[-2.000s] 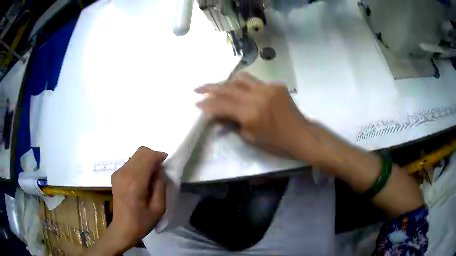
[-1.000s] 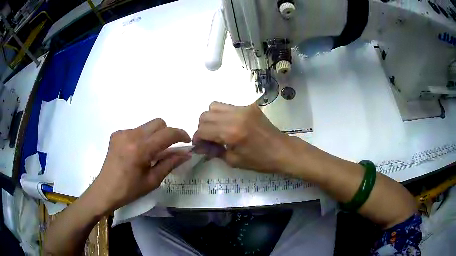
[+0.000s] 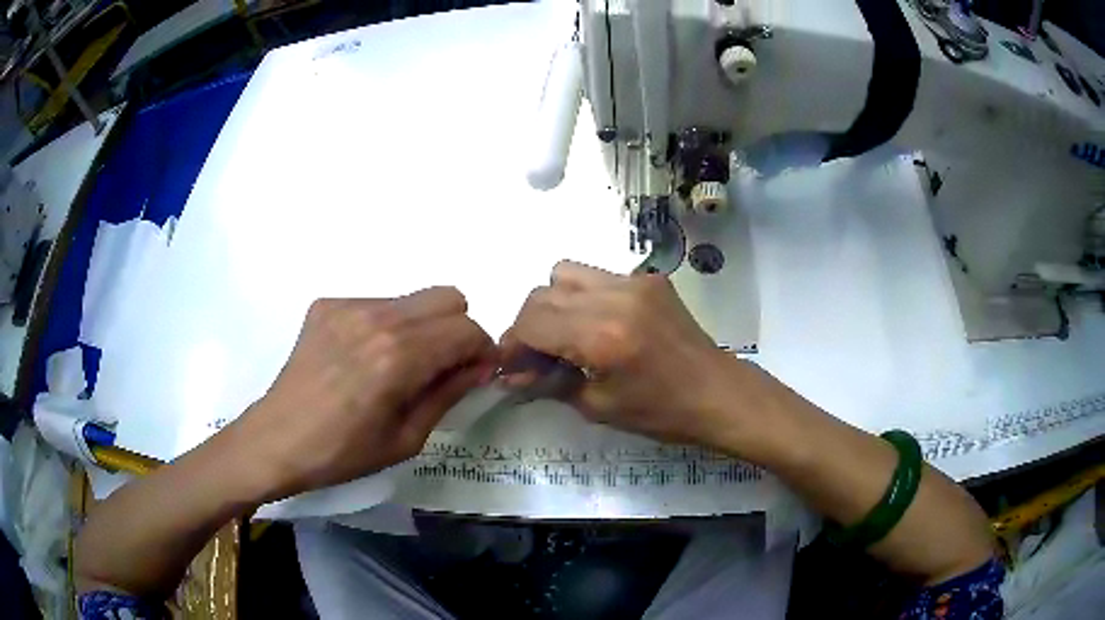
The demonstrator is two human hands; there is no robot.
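A white fabric piece (image 3: 473,418) runs from under the presser foot (image 3: 652,224) toward me and blends with the white table. My left hand (image 3: 385,369) pinches its edge in front of the needle. My right hand (image 3: 606,339) pinches the same edge right beside it, fingertips nearly touching. A small dark thing, possibly thread snips, shows under my right fingers; its shape is mostly hidden. The part of the edge between the fingertips is largely covered by the hands.
The white machine head (image 3: 800,73) stands at upper right, with a white rounded tube (image 3: 557,115) left of the needle. A second white cloth (image 3: 836,254) lies right of the needle plate. Blue cloth (image 3: 158,158) is at far left. A printed scale (image 3: 606,469) runs along the near edge.
My left hand has risen from the table's front edge to meet my right hand at the fabric edge. Both hands now pinch close together, and the view has shifted so more of the machine shows.
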